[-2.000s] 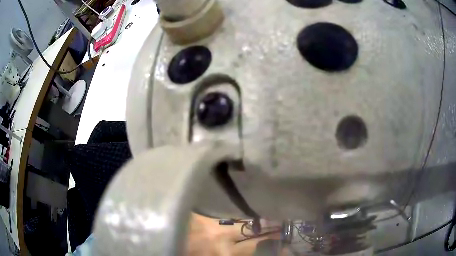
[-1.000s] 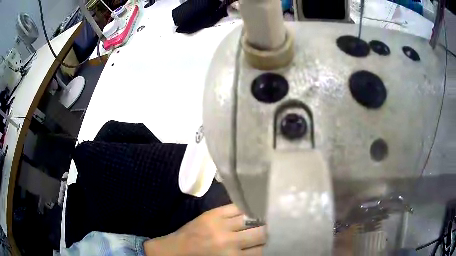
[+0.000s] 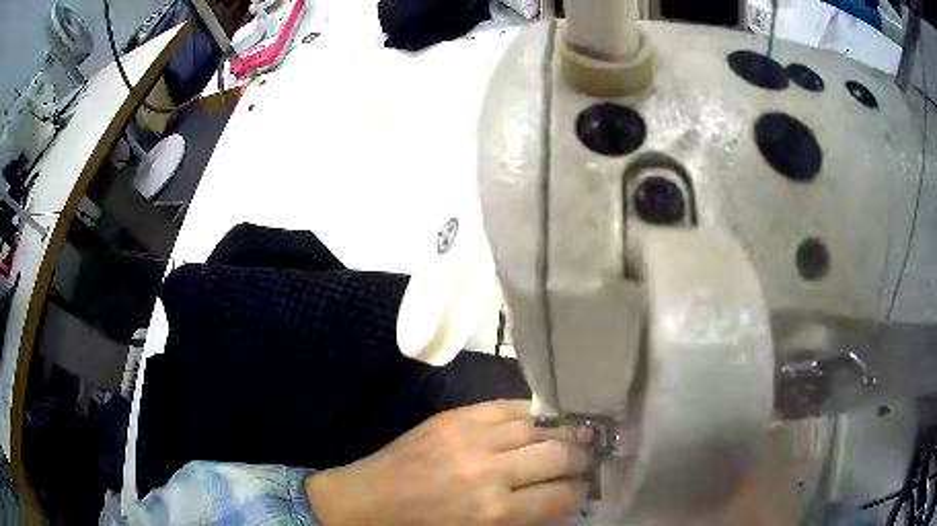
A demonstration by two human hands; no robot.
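A dark textured knit garment (image 3: 277, 360) lies over the left front of the white machine table and hangs towards its front edge. My left hand (image 3: 452, 467), in a blue checked sleeve, lies on the garment's right part. Its fingers reach towards the presser foot area (image 3: 588, 437), and the fingertips are partly hidden, so I cannot tell if they grip the cloth. The off-white sewing machine head (image 3: 719, 205) fills the right side. A blurred skin-toned patch, perhaps my right hand (image 3: 755, 488), shows behind the curved lever at the bottom right; its fingers cannot be made out.
A white rounded part (image 3: 437, 308) stands left of the machine head. A dark cloth bundle (image 3: 434, 19) and a red-edged tray (image 3: 272, 41) lie at the table's far end. Another wood-edged table (image 3: 77, 190) stands at the left, with a white round base (image 3: 159, 166) beside it.
The view has shifted, so the machine head sits further right and more table shows. My left hand and the garment have come into clear view; the hand now reaches nearer the presser foot.
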